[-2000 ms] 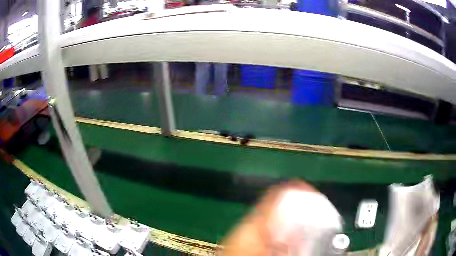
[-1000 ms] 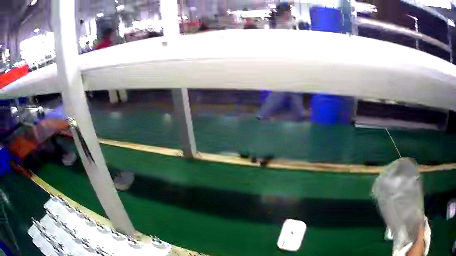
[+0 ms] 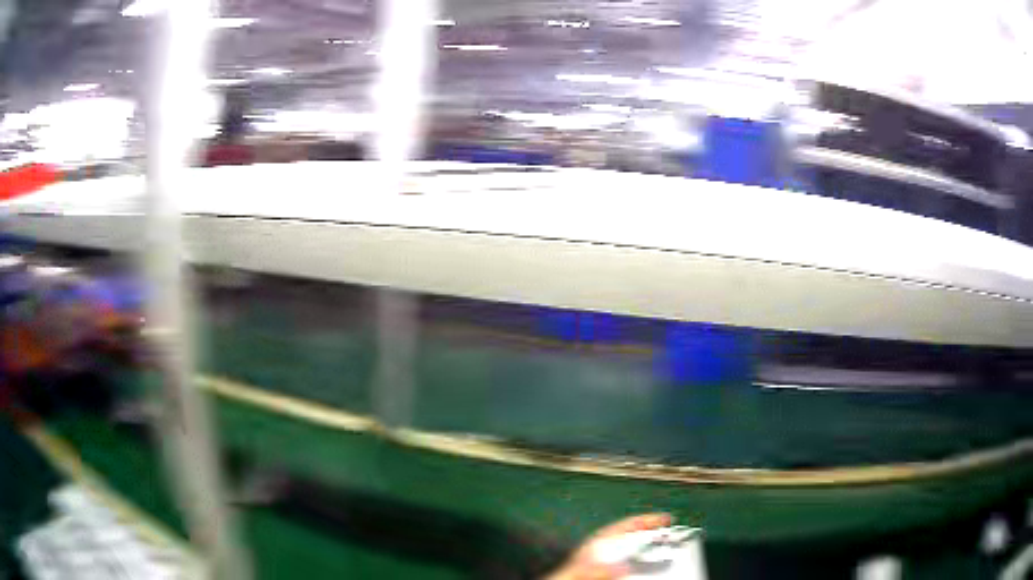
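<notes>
My left hand (image 3: 603, 553) shows at the bottom edge, cut off by it, with fingers pointing right. It grips a white outlet adapter (image 3: 680, 560) with metal prongs at its upper side; the adapter is partly cut off too. Other small white pieces, blurred, lie on the green conveyor (image 3: 453, 530) at the lower right, one of them near the bottom edge (image 3: 879, 566). A block of white adapters (image 3: 96, 544) sits at the lower left. My right hand is not in view.
A long white shelf (image 3: 566, 255) crosses in front above the belt, with a blurred pale post (image 3: 181, 397) at left and another behind it. A yellowish strip (image 3: 634, 466) runs along the belt. Blue bins (image 3: 705, 354) stand beyond. An orange-red thing (image 3: 25, 179) is at far left.
The view has tilted up, so the shelf sits lower. My left hand has come back into view gripping an adapter. My right hand, with the greyish cloth-like piece, has left the picture.
</notes>
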